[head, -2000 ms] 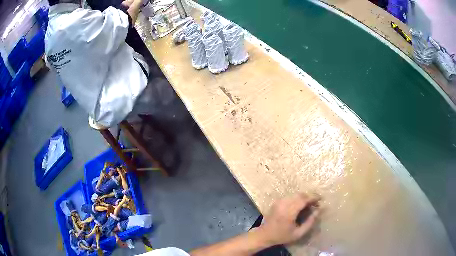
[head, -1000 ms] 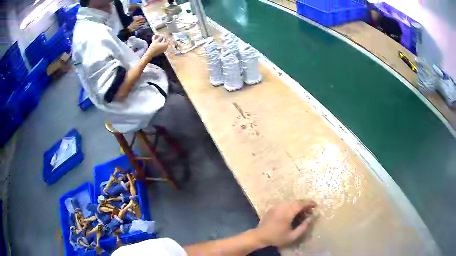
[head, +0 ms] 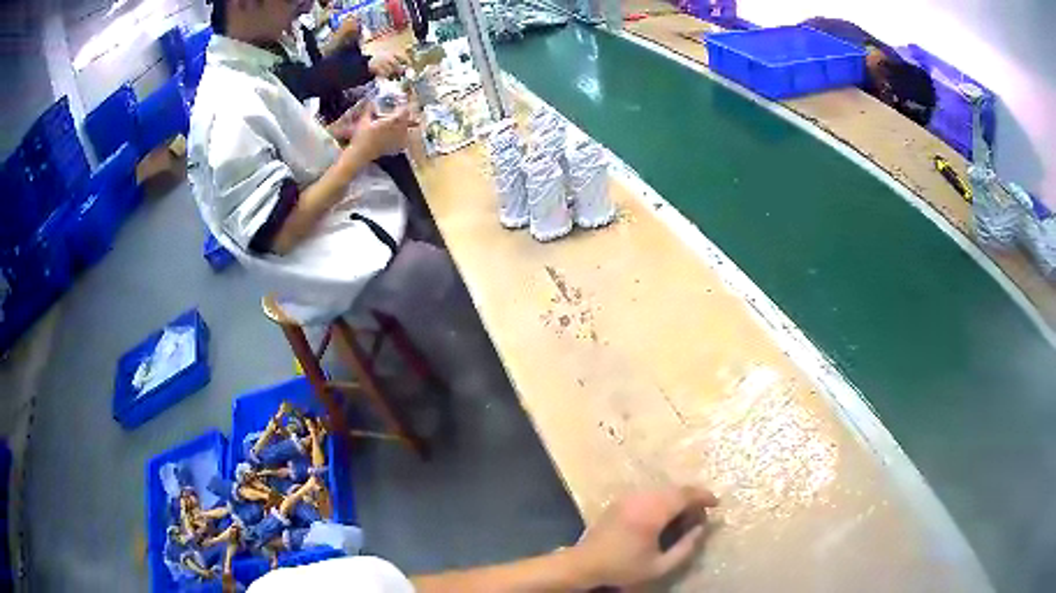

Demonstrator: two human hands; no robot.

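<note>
My left hand [head: 651,535] rests at the near edge of the tan bench [head: 649,336], low in the view. Its fingers are loosely curled, with a gap between thumb and index finger, and I see nothing in it. My right hand is out of the picture. Several grey-white ruffled pieces [head: 549,191] stand upright in a close group farther up the bench.
A person in a white top [head: 272,174] sits on a wooden stool [head: 347,365] at the left. Blue crates [head: 191,446] with brown-and-blue parts stand on the floor. A green conveyor [head: 741,220] runs along the right. A blue crate [head: 787,60] sits beyond it.
The view has turned toward the upper left of the bench, so the ruffled pieces sit lower. The seated person's arms are raised in front now. My left hand keeps its curled pose.
</note>
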